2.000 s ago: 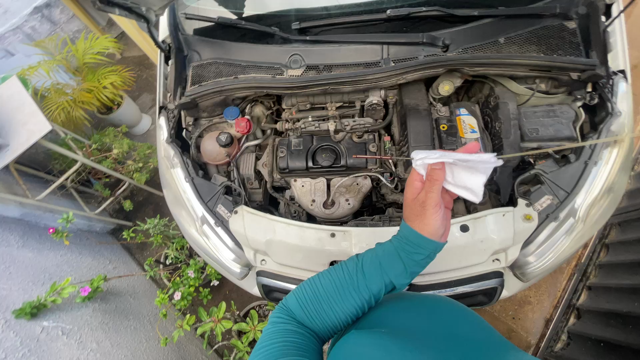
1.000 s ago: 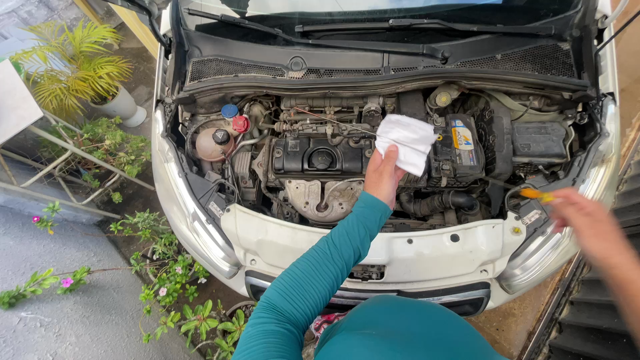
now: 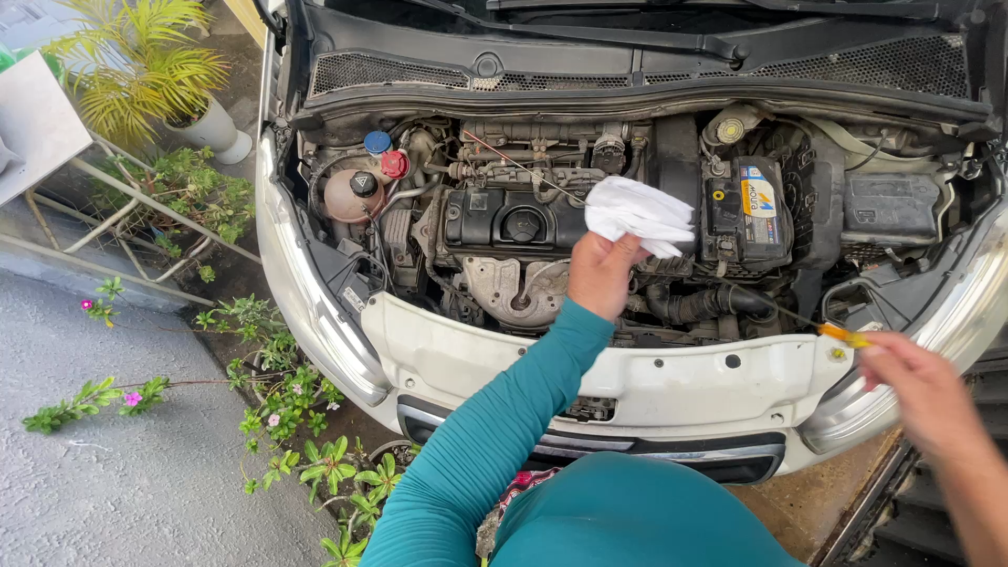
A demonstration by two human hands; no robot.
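Over the engine bay, my left hand [image 3: 602,276] holds a folded white cloth [image 3: 639,214] around the thin metal blade of an oil dipstick. The reddish tip of the blade sticks out to the upper left, above the black engine cover [image 3: 472,220]. At the right, my right hand [image 3: 906,374], slightly blurred, grips the dipstick's orange and yellow handle [image 3: 843,335] near the headlight. The blade runs from this handle back toward the cloth. Part of it is hard to make out against the dark hoses.
A battery [image 3: 744,213] sits right of the cloth. A coolant reservoir [image 3: 350,195] with a black cap, a blue cap [image 3: 377,142] and a red cap [image 3: 394,164] are at the left. The white front panel [image 3: 693,374] crosses before me. Plants and a metal-framed table [image 3: 43,126] stand left.
Since the middle frame, the handle and my right hand have moved a little to the left and lower. Two seconds ago my right hand was out of view and the cloth was farther right.
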